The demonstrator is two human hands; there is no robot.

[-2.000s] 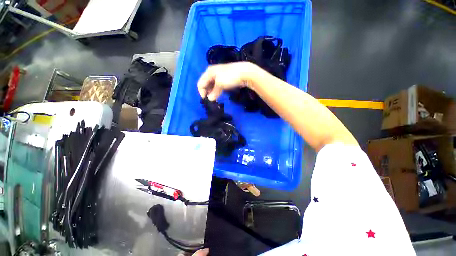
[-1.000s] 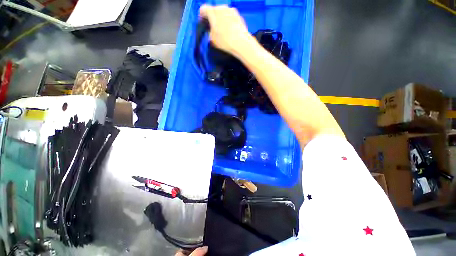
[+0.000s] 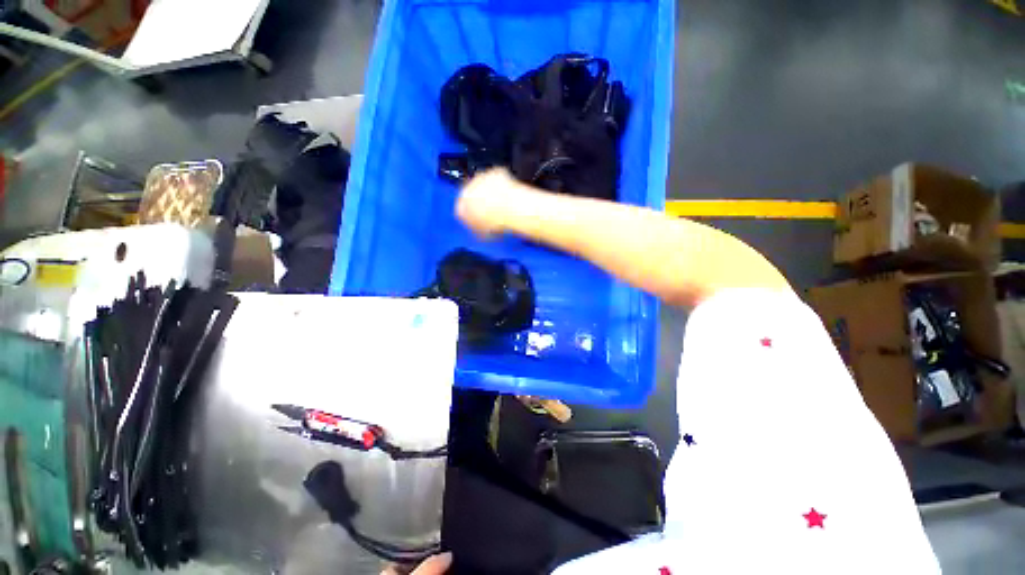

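Observation:
My right hand [image 3: 491,204] is over the deep blue crate [image 3: 388,135], blurred, with the fingers curled. I cannot tell whether it holds anything. Bulky black pieces [image 3: 568,129] lie in the crate's far part, and a smaller black bundle [image 3: 486,294] lies at its near left. My left hand [image 3: 422,565] shows only as fingertips at the bottom edge, by the metal table's near right corner; the rest is cut off. A fanned row of black zippers [image 3: 152,416] lies on the left of the metal table [image 3: 259,371].
Red-handled thread snips [image 3: 341,429] and a black cord with a plug-like end [image 3: 332,491] lie on the table. A black heap [image 3: 304,191] sits left of the crate. Cardboard boxes [image 3: 871,337] stand at the right. A white-topped trolley [image 3: 191,32] is at the upper left.
My right hand has moved from the crate's far left down toward its middle. The black strap it held a second ago no longer shows in it. The view has shifted slightly.

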